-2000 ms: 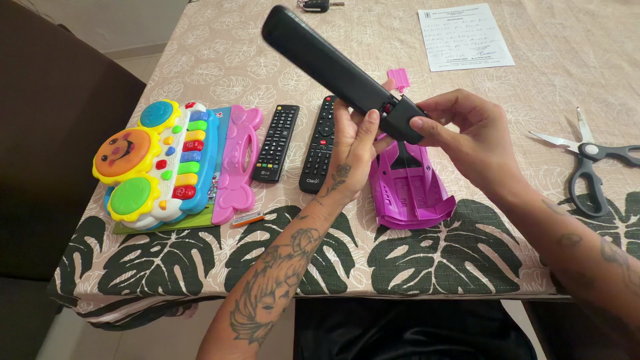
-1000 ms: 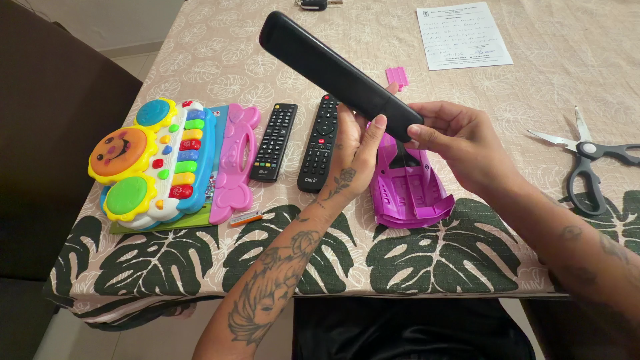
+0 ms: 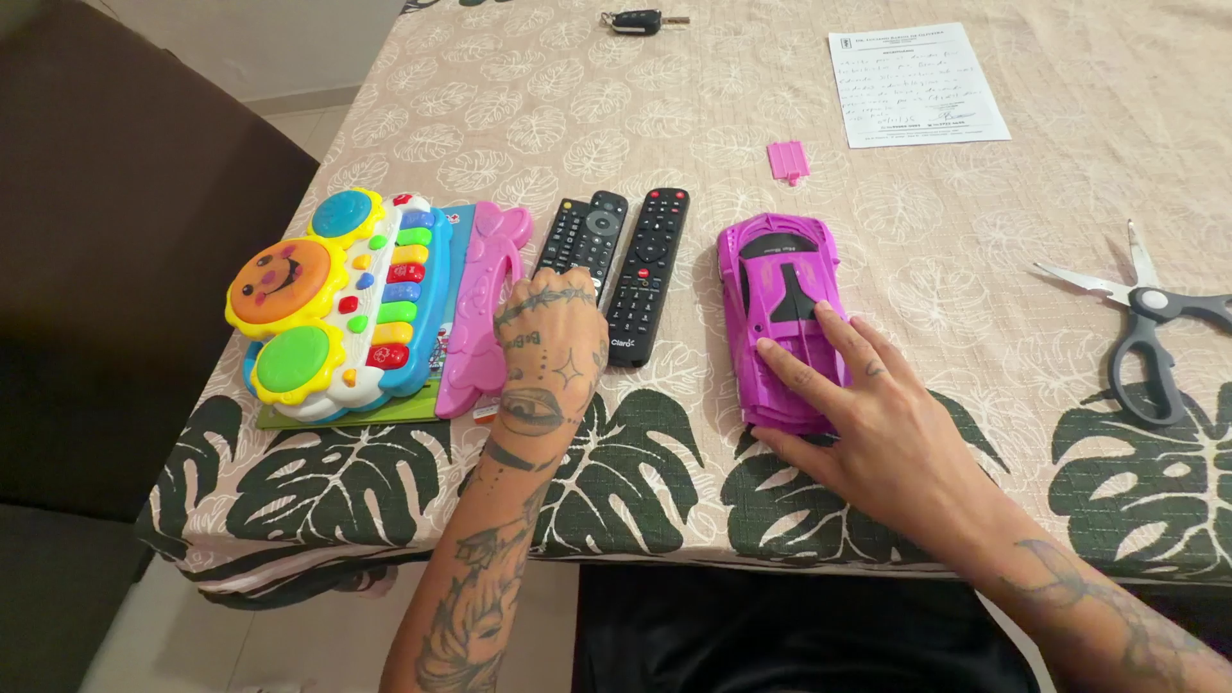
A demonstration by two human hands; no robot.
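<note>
My left hand (image 3: pixel 551 332) is closed around the lower end of a black remote control (image 3: pixel 604 223), which lies beside and partly over another black remote (image 3: pixel 561 236); the fingertips are hidden. A third black remote with red buttons (image 3: pixel 651 274) lies just to the right. My right hand (image 3: pixel 847 385) has its fingers spread on the rear of a purple toy car (image 3: pixel 775 279), which is roof up on the cloth. Beyond the car lies a small pink plastic cover (image 3: pixel 788 162).
A toy keyboard (image 3: pixel 371 298) and a pink plastic piece (image 3: pixel 481 298) lie at left. Scissors (image 3: pixel 1145 337) lie spread at right. A car key (image 3: pixel 637 21) and a sheet with handwriting (image 3: pixel 917 87) are at the back. The patterned tablecloth's front edge (image 3: pixel 674 553) is nearest me.
The black remote held up in both hands is down among the other remotes, under my left hand. My right hand has left it for the toy car, whose roof now faces up.
</note>
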